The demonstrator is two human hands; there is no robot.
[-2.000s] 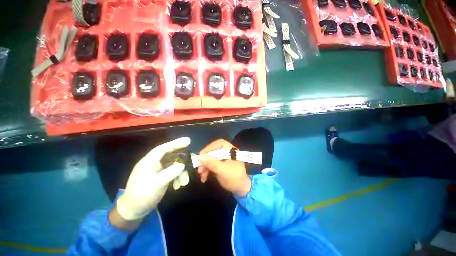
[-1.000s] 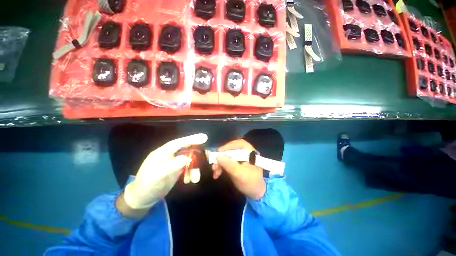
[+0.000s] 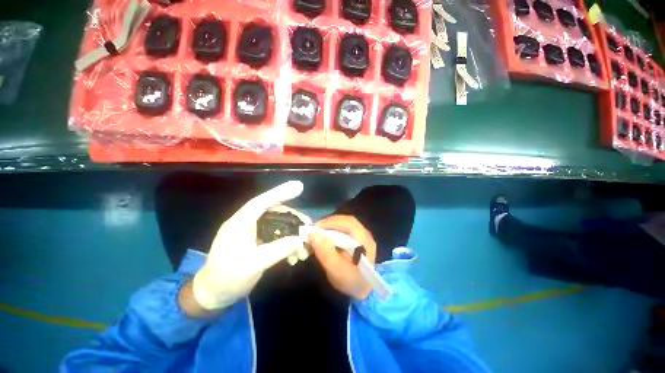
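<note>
My left hand (image 3: 237, 255), in a white-cream glove, holds a black watch body (image 3: 278, 227) above my lap. Its thumb and fingers are around the body. My right hand (image 3: 341, 255), bare, pinches a pale strap (image 3: 374, 275) near the end at the body's right side. The strap runs down to the right over the hand, with a small dark keeper across it. The fingertips hide whether strap and body are joined.
A red-pink pocket tray (image 3: 357, 146) with black watch bodies lies on the green bench (image 3: 467, 135), partly under clear film. Loose pale straps (image 3: 461, 69) lie on a plastic bag to its right. More trays (image 3: 550, 71) stand further right. A person's leg (image 3: 554, 244) shows at right.
The watch body has turned in my left hand, its red glare gone. The strap's free end now points down to the right instead of nearly level. The view has shifted, so the trays sit higher and further right.
</note>
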